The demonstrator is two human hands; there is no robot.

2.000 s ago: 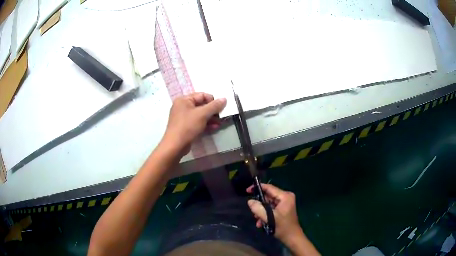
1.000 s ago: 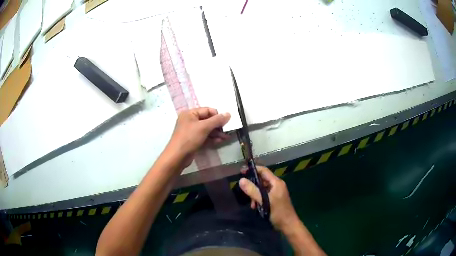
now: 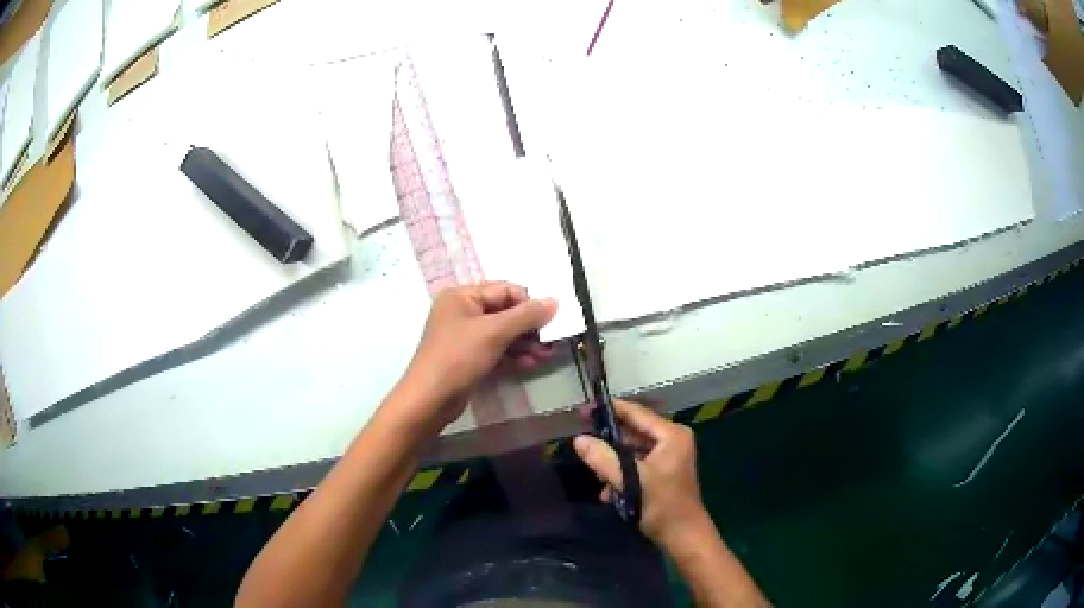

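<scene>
White stacked cut fabric [image 3: 785, 202] lies along the table's front edge. My left hand [image 3: 487, 339] pinches the near left edge of this fabric between thumb and fingers, over the pink-gridged clear ruler [image 3: 426, 202]. The ruler runs under my left hand and past the table edge. My right hand [image 3: 648, 469] holds the dark shears [image 3: 583, 279] by the black handles. The long blade points away across the fabric and looks nearly closed. The lower blade is mostly hidden under the fabric.
A black bar weight [image 3: 246, 204] lies on another white fabric panel [image 3: 131, 285] at left. A second black weight [image 3: 979, 80] is at the far right. Tan cards [image 3: 36, 208] and white bundles are at the upper left. A thin pink pen [image 3: 600, 26] lies at the top.
The view has shifted, so the table things sit lower. The shears' blades were spread apart at first and are now closer together, further into the fabric. My left hand keeps its pinch.
</scene>
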